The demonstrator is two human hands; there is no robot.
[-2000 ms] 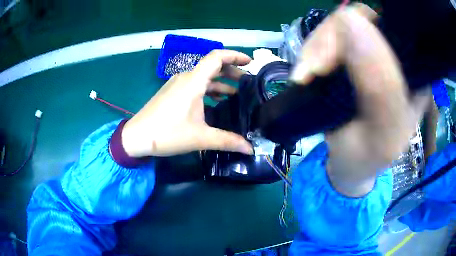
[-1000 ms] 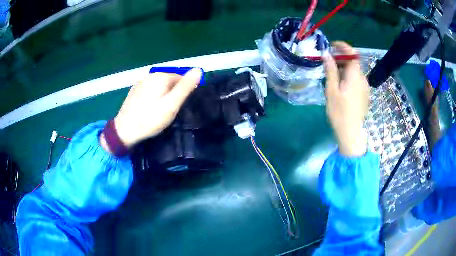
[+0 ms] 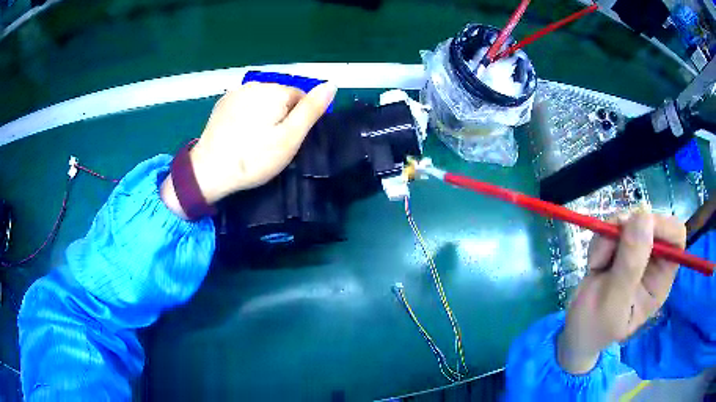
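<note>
The black housing point(image 3: 306, 184) lies on the green bench, its round collar side turned right. My left hand point(image 3: 255, 141) grips its upper left part; the fingertips are hidden behind it. My right hand point(image 3: 628, 283) holds a brush point(image 3: 534, 206) by its long red handle. The brush's pale yellowish tip touches or nearly touches the housing's right end beside the small motor point(image 3: 395, 185). Thin multicoloured leads point(image 3: 430, 259) run from the motor down the bench to a small connector.
A brush pot point(image 3: 471, 110) in clear plastic stands behind, with red handles sticking out. The black electric screwdriver point(image 3: 620, 153) hangs at right over the blister tray point(image 3: 577, 118). A blue screw tray point(image 3: 286, 79) is behind my left hand. A wire harness point(image 3: 67, 188) lies left. Another blue sleeve shows at right.
The brush has come from the pot to the housing's right end in my right hand. Earlier, my right hand was on the screwdriver, which now hangs at right. The housing is turned on its side.
</note>
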